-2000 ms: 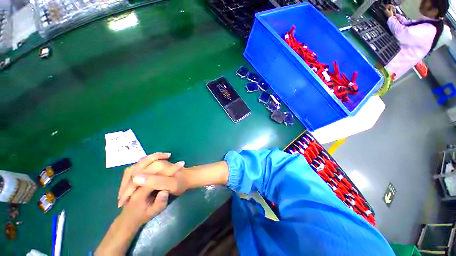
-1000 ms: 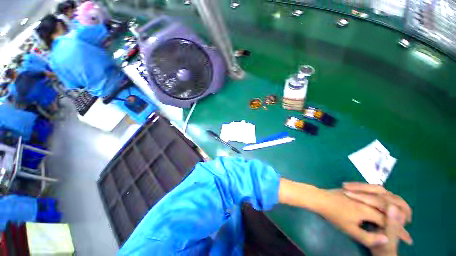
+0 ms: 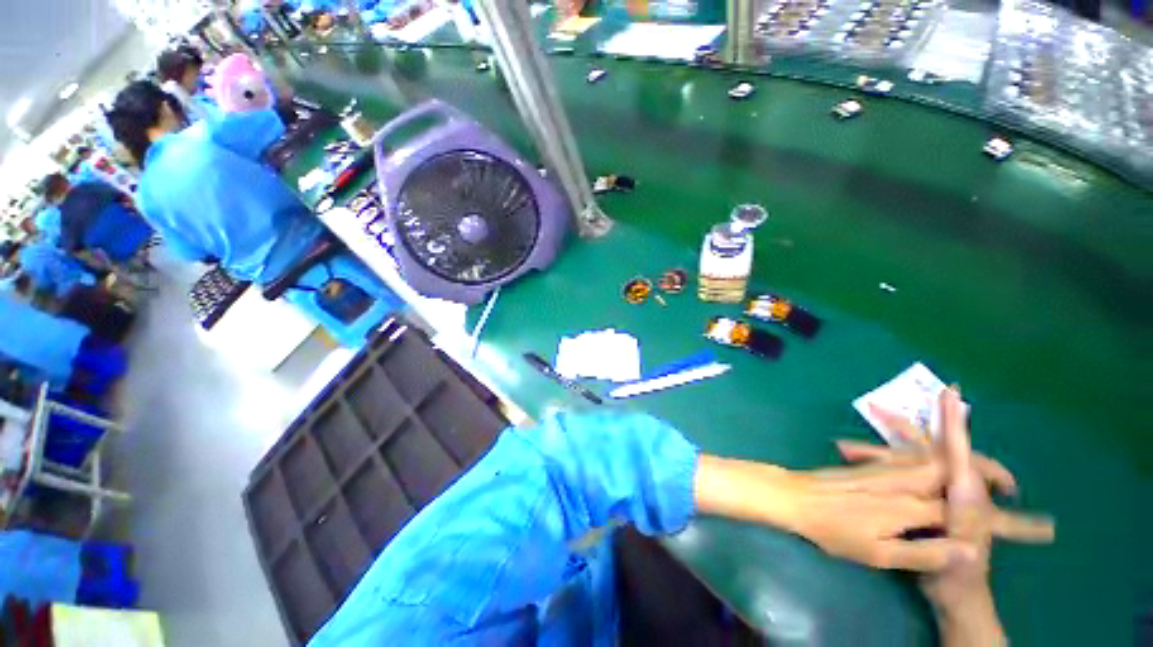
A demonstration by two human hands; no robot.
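My left hand point(image 3: 872, 512) reaches in from the lower left in a blue sleeve. It lies crosswise over my right hand point(image 3: 967, 537), which comes up from the bottom edge with fingers pointing up. The fingers overlap, slightly blurred, and nothing shows in either hand; the palms are hidden. A white wipe with faint marks point(image 3: 891, 407) lies on the green bench just behind the fingers, partly covered by them. Two opened units with gold-orange and black halves point(image 3: 744, 336) lie left of it, beside a white pump bottle point(image 3: 725, 268).
Brown-gold discs point(image 3: 637, 292), a wipe stack point(image 3: 599, 355), a blue-and-white strip point(image 3: 670, 375) and a black stick point(image 3: 563, 378) lie left. A purple fan point(image 3: 470, 228) stands by a metal post point(image 3: 544, 120). An empty black tray point(image 3: 367, 468) is beside my sleeve. People in blue sit farther left.
The view has swung from the right side, with the blue bin and phone, to the left side. My hands remain together, but their fingers have shifted and now cross more upright.
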